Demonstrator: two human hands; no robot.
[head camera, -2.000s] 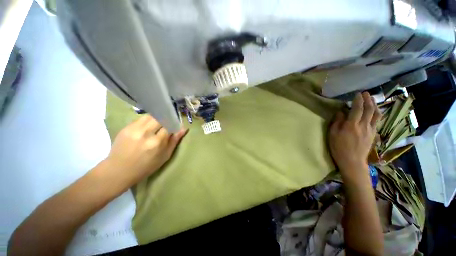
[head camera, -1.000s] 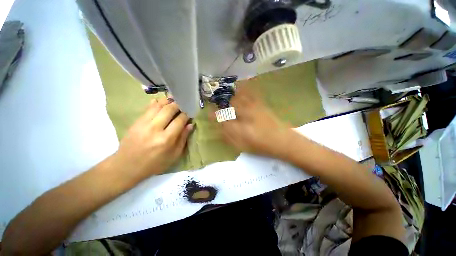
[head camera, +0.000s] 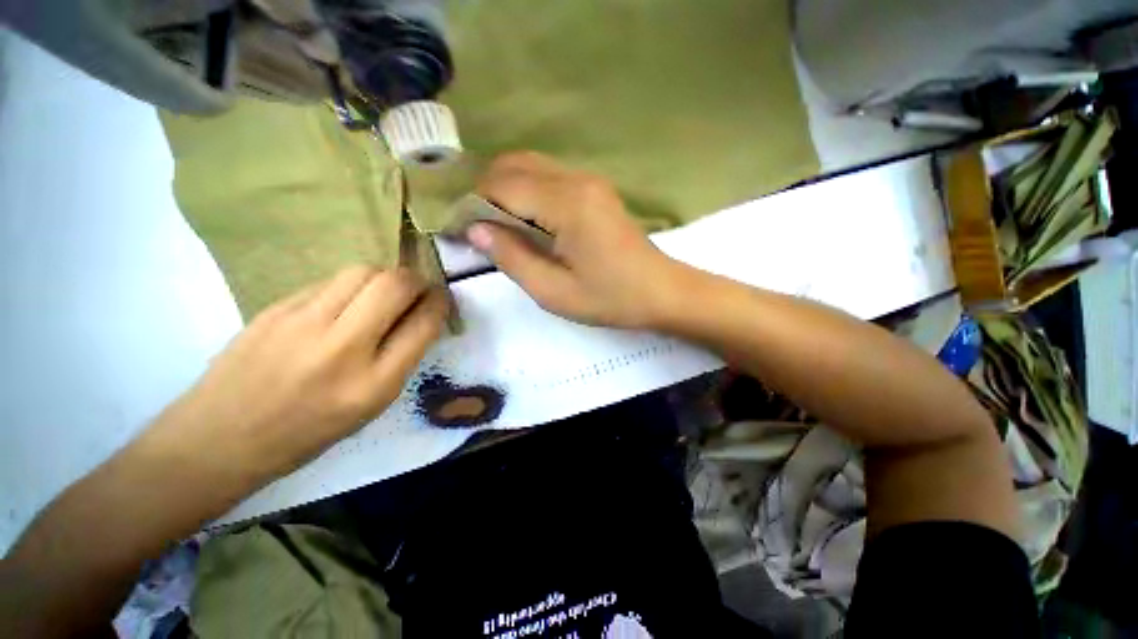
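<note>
An olive-green garment panel lies on the white machine table, under the sewing machine head. My left hand pinches a narrow olive strip at the panel's front edge, below the needle area. My right hand holds a folded edge of olive-grey cloth between thumb and fingers, just right of my left hand. The presser foot area shows partly beside a white ribbed knob. Whether the two held cloth parts are joined is hard to tell.
A yellow-brown box with cut strips stands at the table's right edge. Crumpled grey-beige cloth lies below it, and olive cloth hangs below the table at left. A dark-rimmed worn spot marks the table front. A white bin is at far right.
The right hand has moved from the far right of the panel to beside the left hand, now gripping cloth. The panel has shifted and its front edge is folded. The view has moved, showing the machine head higher.
</note>
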